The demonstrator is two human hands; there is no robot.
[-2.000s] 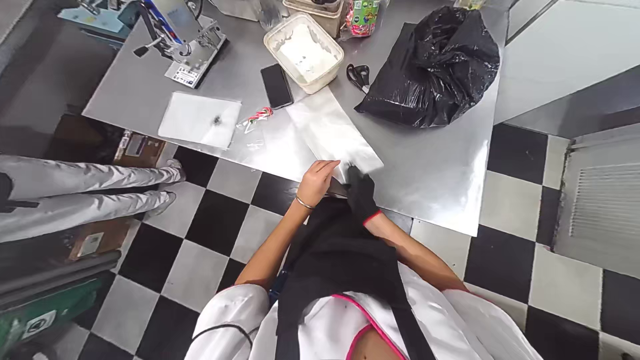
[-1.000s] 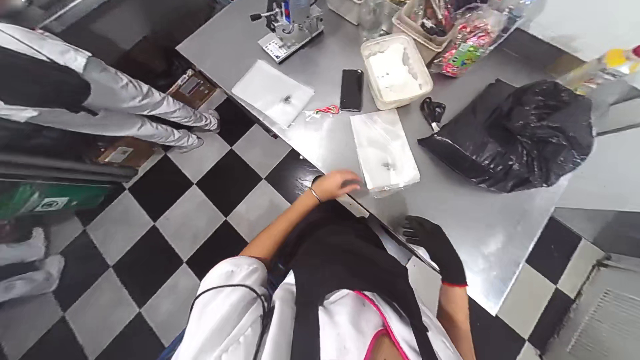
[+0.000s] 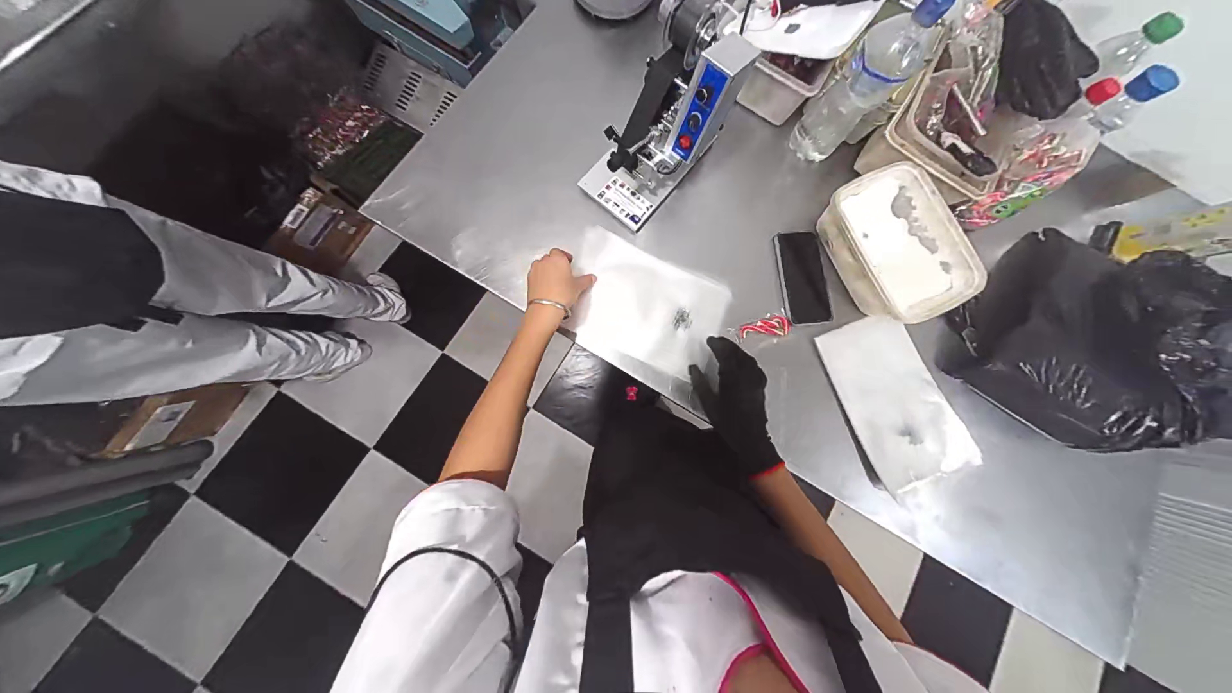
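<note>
A stack of clear plastic bags [image 3: 650,308] lies at the near edge of the metal table, between my hands. My bare left hand [image 3: 555,281] is at its left end, fingers curled and thumb against the edge; whether it grips the stack I cannot tell. My right hand [image 3: 736,395], in a black glove, rests at its near right corner with fingers apart. A second stack of pale bags [image 3: 900,404] lies farther right. Between the stacks are red-and-white wrapped pieces [image 3: 765,327] and a black phone [image 3: 803,278]. Beyond them stands a plastic tub of white powder [image 3: 902,243].
A benchtop machine with a blue control panel [image 3: 701,111] stands behind the left stack. Plastic bottles [image 3: 861,87] and filled containers [image 3: 948,135] crowd the back right. A black plastic bag [image 3: 1088,337] lies at the right. A person in white trousers [image 3: 241,269] stands at the left.
The view has swung left. My hands have moved from the right stack, where both were two seconds ago, to the left stack beside the machine.
</note>
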